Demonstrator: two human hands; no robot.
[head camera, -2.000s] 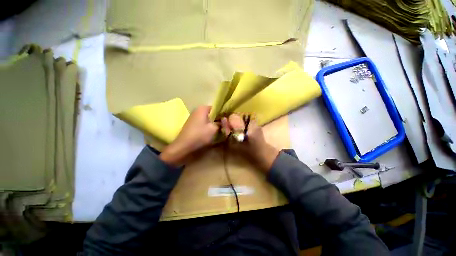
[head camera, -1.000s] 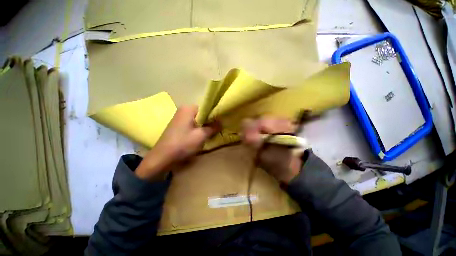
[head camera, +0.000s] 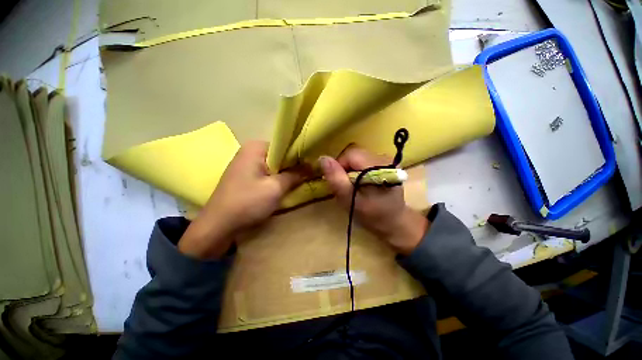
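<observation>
A large khaki panel (head camera: 204, 84) lies ahead of me, its near edge folded back to show a bright yellow side (head camera: 366, 105). My left hand (head camera: 243, 193) grips the folded yellow edge near the centre seam. My right hand (head camera: 373, 190) holds a yellowish stick (head camera: 380, 176) with a white end pointing right; its other end is hidden by my fingers at the seam. A black cord (head camera: 349, 239) loops round the stick and hangs down across the brown board (head camera: 274, 288). Whether a small fastener is at the fingertips, I cannot tell.
A blue-rimmed tray (head camera: 510, 144) with small silver bits stands at the right. A small hammer (head camera: 542, 229) lies below it near the table edge. Stacked khaki panels (head camera: 35, 197) lie at the left. Grey-white sheets (head camera: 581, 42) lie beyond the tray.
The stick has swung from pointing at me to lying sideways, white end right. Its cord loop now stands above it. My right hand is steady after blurred motion. The view has shifted, too.
</observation>
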